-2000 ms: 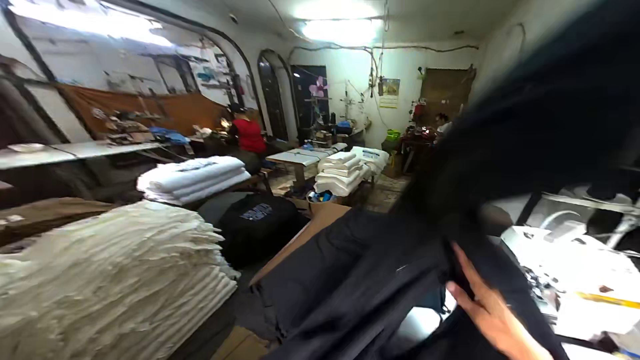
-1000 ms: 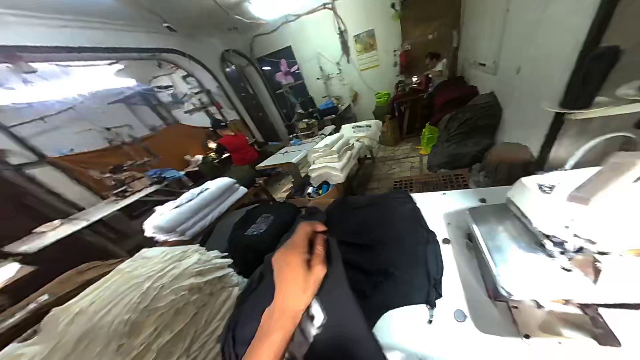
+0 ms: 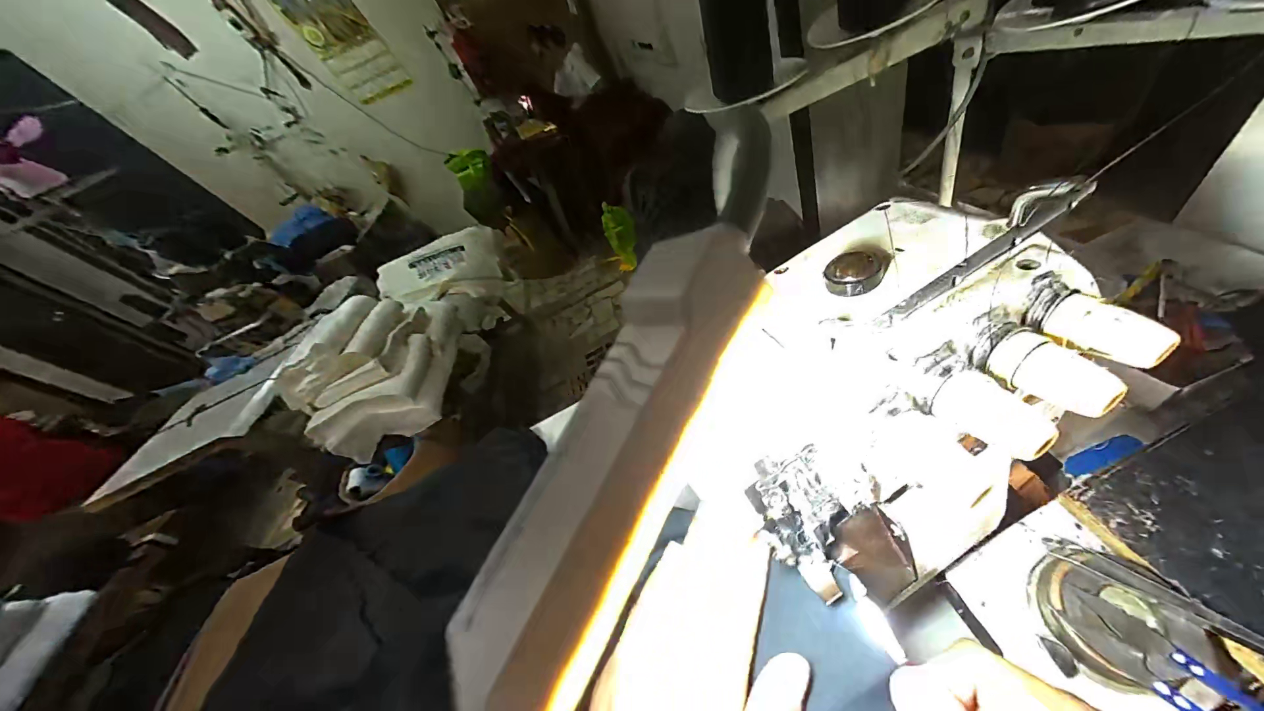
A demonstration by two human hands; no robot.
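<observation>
A white overlock sewing machine (image 3: 938, 434) stands at the right, its needle area washed out by glare. Dark cloth (image 3: 825, 637) lies below its presser foot (image 3: 820, 578). My left hand (image 3: 701, 612) rests on the cloth, thumb apart from the fingers, strongly overexposed and partly behind the lamp. At the bottom edge, my right hand (image 3: 973, 679) has bent fingertips against the cloth's right side; whether they pinch it is hidden. More black fabric (image 3: 365, 583) lies at the lower left.
A long lit lamp (image 3: 602, 474) crosses close in front. Thread cones on a rack (image 3: 869, 59) stand above the machine. Blue-handled snips (image 3: 1195, 681) lie at the lower right. Folded white cloth (image 3: 375, 365) is stacked on a table at the left, near a cardboard box (image 3: 222, 632).
The view has swung nearer the sewing machine. One hand was on the black garment left of the machine; now both hands are at dark cloth by the presser foot.
</observation>
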